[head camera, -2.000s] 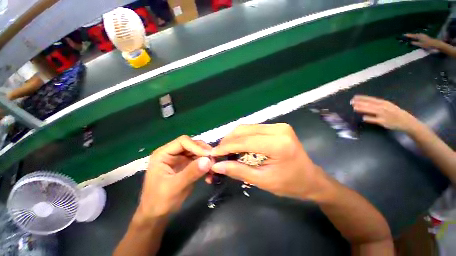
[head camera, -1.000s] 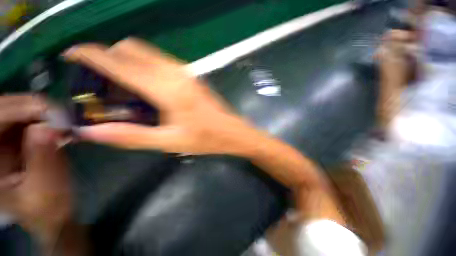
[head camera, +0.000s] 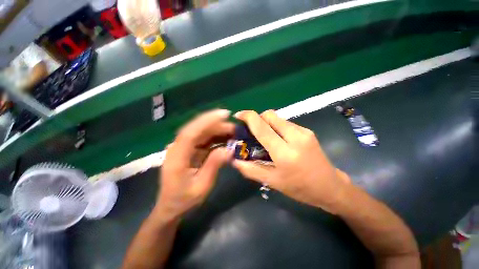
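My right hand (head camera: 294, 157) holds a dark phone housing (head camera: 253, 148) with an orange-yellow patch inside, above the bench at the centre of the view. My left hand (head camera: 194, 157) is at the housing's left end, thumb and fingers parted around it and blurred. A small pale bit shows by the left thumb; I cannot tell if it is a loose part or belongs to the housing. A few small pale components (head camera: 264, 191) lie on the bench just below my right hand.
A blue-white strip-like board (head camera: 361, 127) lies on the bench at right. Grey units (head camera: 158, 107) sit on the green belt (head camera: 220, 79) beyond its white edging. A white fan (head camera: 50, 202) stands at left, another fan with a yellow base (head camera: 153, 45) beyond. A dark parts tray (head camera: 58, 86) is far left.
The view swung right and came back. The housing's inside with its orange-yellow patch now shows between my hands. The other person's hand at right has left the view, leaving the strip uncovered.
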